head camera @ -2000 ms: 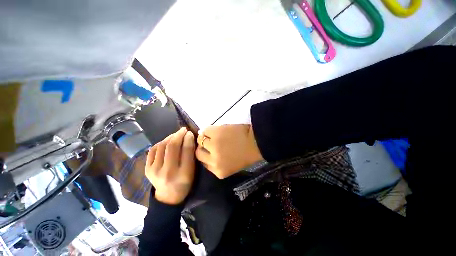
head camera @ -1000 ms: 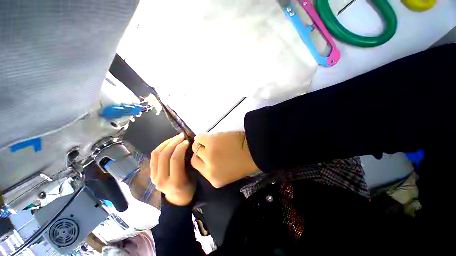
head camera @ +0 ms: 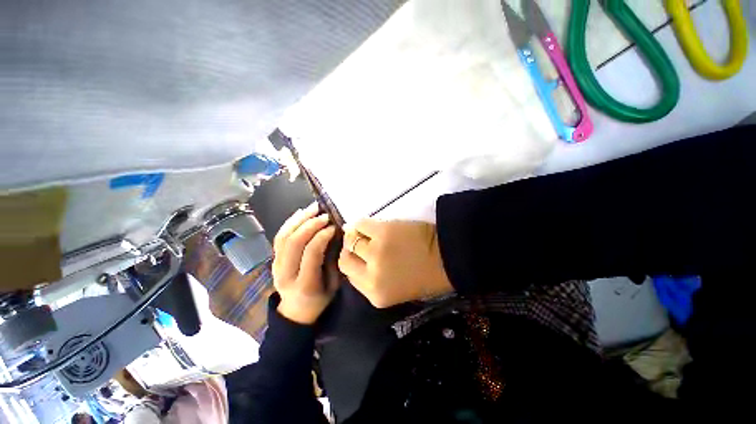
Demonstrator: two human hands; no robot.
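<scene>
My left hand and my right hand are side by side, fingertips pinching the edge of a dark fabric panel. A ring shows on my right hand. The narrow folded fabric edge runs from my fingertips up and left to the presser foot area beside a small blue part. Brown plaid fabric lies left of my left hand, below the ribbed grey-blue fitting. The needle itself cannot be made out.
The white sewing machine head fills the upper left. Thread snips and scissors with green and yellow loops lie at the top right of the white table. A grey vented unit is lower left, with a person partly visible below.
The view has shifted, so the hands, machine and tools appear farther right. The dark strip beyond the presser foot shows shorter. Both hands still pinch the fabric edge.
</scene>
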